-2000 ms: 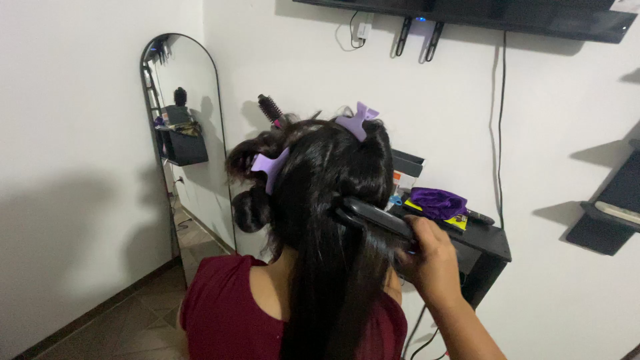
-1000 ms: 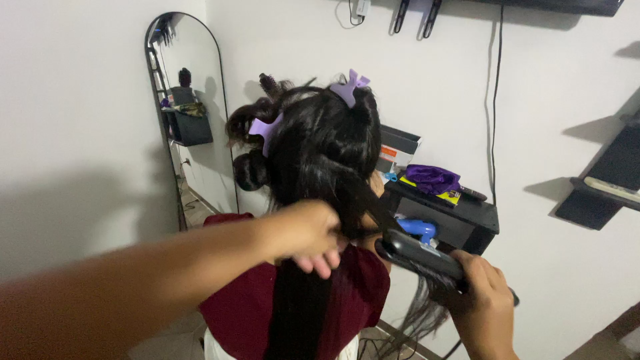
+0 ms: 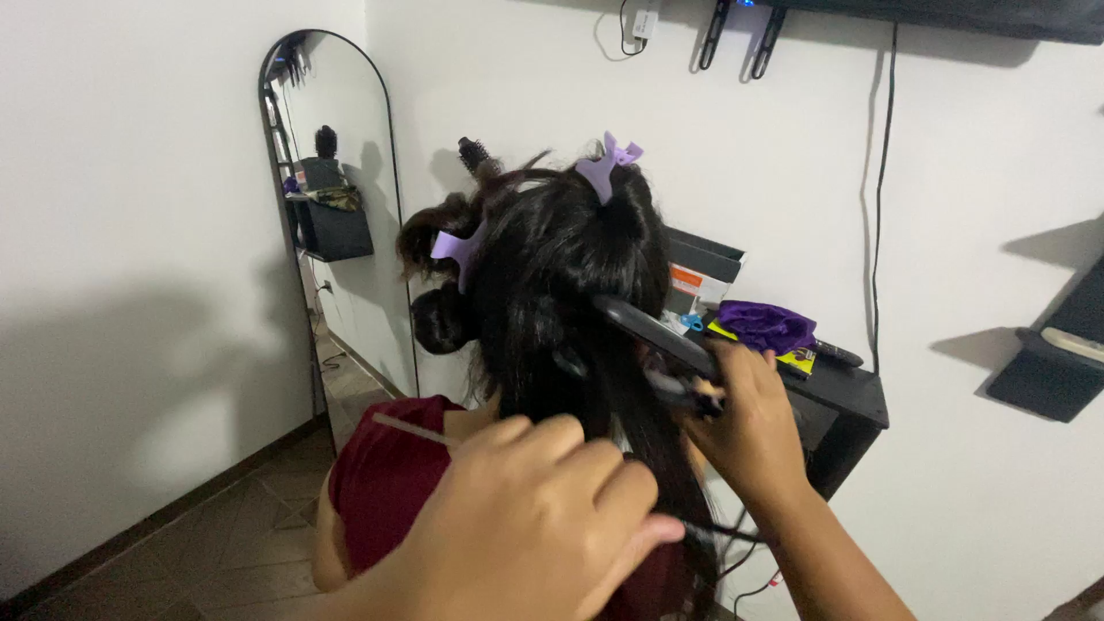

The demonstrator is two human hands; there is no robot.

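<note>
A person in a dark red top [image 3: 392, 483] faces away from me, long dark hair [image 3: 552, 250] partly pinned up by two lilac hair clips, one at the crown [image 3: 606, 168] and one at the left [image 3: 460, 250]. My right hand [image 3: 755, 414] grips a black hair straightener [image 3: 660, 336]; its arms stand apart, with hair near and between them. My left hand [image 3: 552, 509] is in front of the person's upper back, fingers curled, with a thin light stick, perhaps a comb's tail [image 3: 412, 429], pointing out to the left. Its palm is hidden.
A black table [image 3: 837, 392] at the right bears a purple cloth [image 3: 766, 326], an open box [image 3: 703, 267] and a brush [image 3: 837, 354]. An arched mirror [image 3: 404, 285] leans at the left. Behind the head a round brush [image 3: 473, 155] shows. Cords [image 3: 733, 530] hang below the straightener.
My right hand has brought the straightener from the lower right back up beside the head. My left hand, at the hair one second ago, is now nearer the camera.
</note>
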